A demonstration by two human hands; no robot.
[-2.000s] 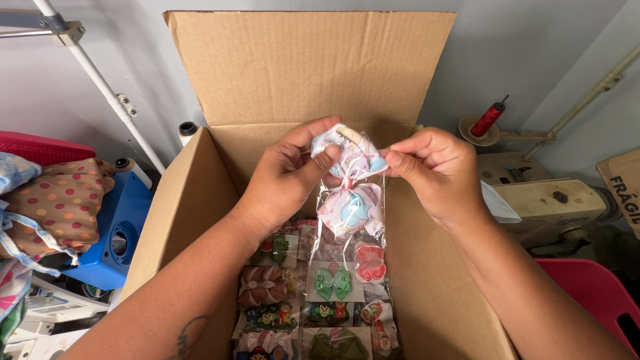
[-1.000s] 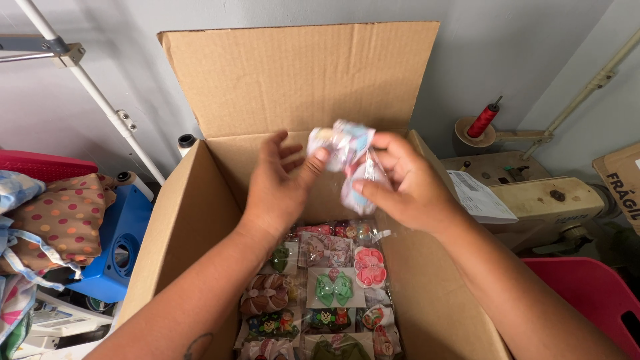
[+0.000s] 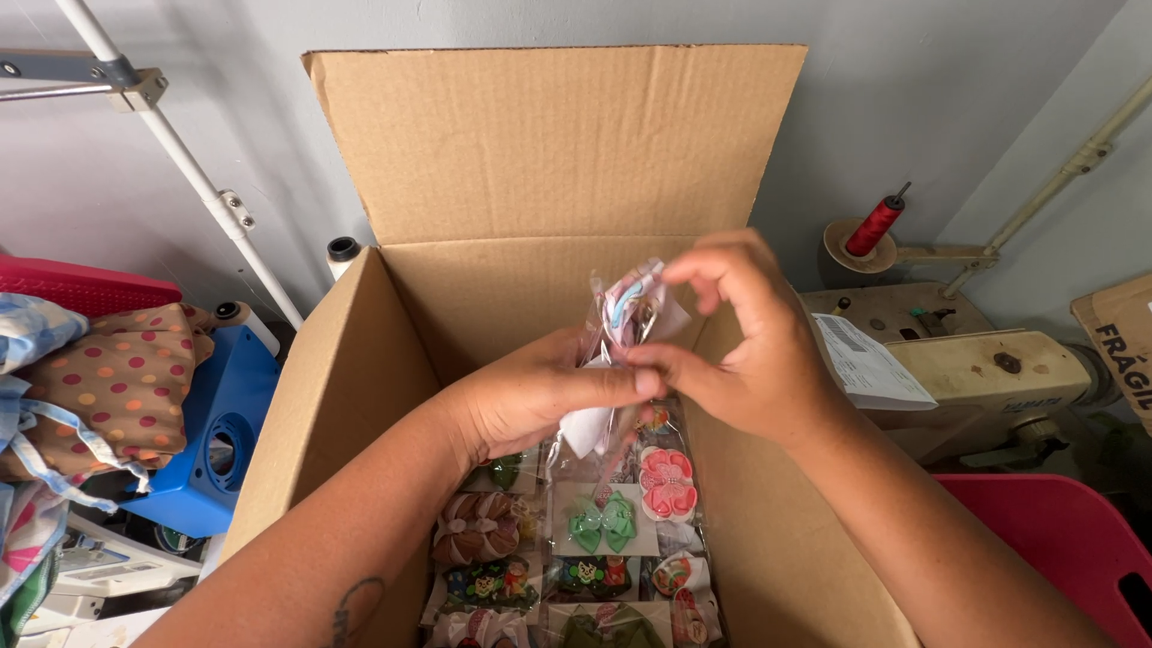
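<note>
Above an open cardboard box (image 3: 558, 144), my left hand (image 3: 540, 387) grips a pastel fabric bow in clear plastic (image 3: 589, 423) between thumb and fingers. My right hand (image 3: 738, 333) touches the upper part of the same package, its thumb near the left thumb and its index finger at the plastic's top edge. Whether the right fingers pinch the plastic is hard to tell. Below, inside the box, lie several packaged hair bows: a green bow (image 3: 601, 522) on a white card, a pink one (image 3: 668, 484), a brown one (image 3: 479, 526) and a dark green one (image 3: 612, 627).
A blue plastic part (image 3: 211, 432) and polka-dot cloth (image 3: 117, 378) are left of the box. At right stand a Yamata sewing machine (image 3: 981, 369), a paper with writing (image 3: 868, 360), a red thread spool (image 3: 875, 227) and a pink bin (image 3: 1035, 531). Another cardboard box (image 3: 1116, 333) is farther right.
The packaged bow, spread between both hands two seconds ago, is now bunched upright, mostly in my left hand. My left hand has closed around its lower part.
</note>
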